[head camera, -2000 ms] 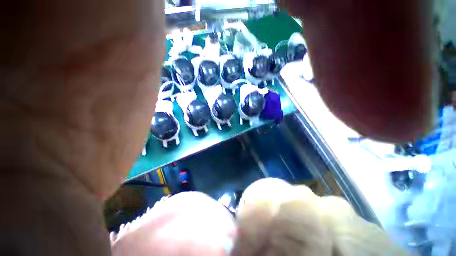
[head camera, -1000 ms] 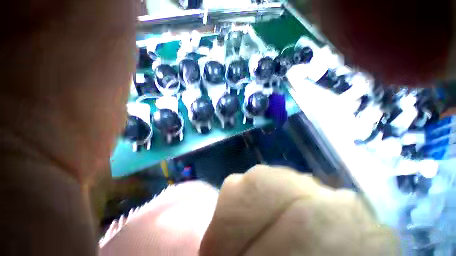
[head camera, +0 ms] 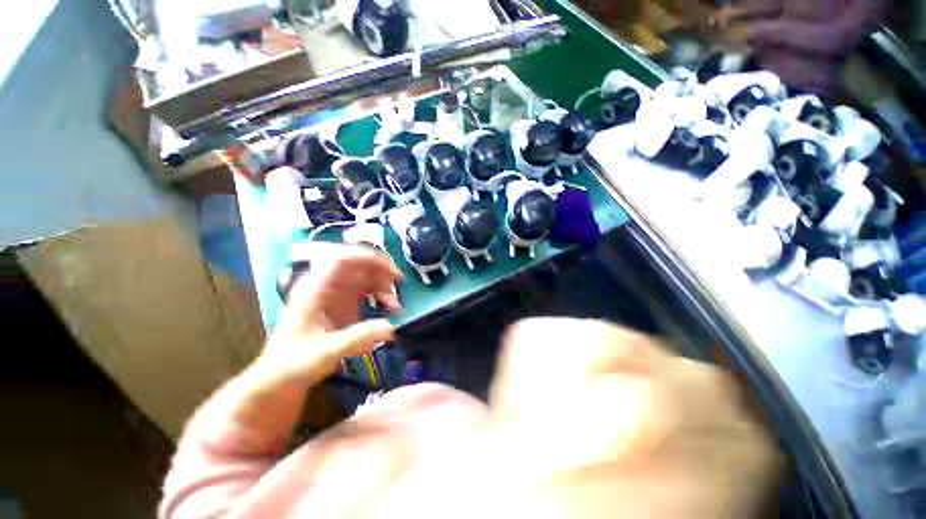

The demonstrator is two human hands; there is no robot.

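Note:
Dome cameras (head camera: 426, 238) with white bodies and black balls stand in rows on the green mat (head camera: 457, 296). My left hand (head camera: 350, 304) is at the front left corner of the mat, thumb and fingers apart, partly covering cameras there; no object shows clearly in it. My right hand (head camera: 630, 416), large and blurred, is low in front of me; its fingers and anything in it cannot be made out. A purple cloth (head camera: 575, 216) lies by the right end of the front row.
Many cameras (head camera: 797, 157) lie heaped on the white table (head camera: 711, 266) at right. A metal rail (head camera: 376, 76) crosses behind the mat, with an open carton (head camera: 228, 81) beyond it. Brown cardboard (head camera: 112, 304) stands at left. Part of a person (head camera: 812, 35) shows at top right.
The large blurred hand parts close to the lens at left and upper right are gone. My left hand now shows at the mat's left corner. The view has widened to the left and right.

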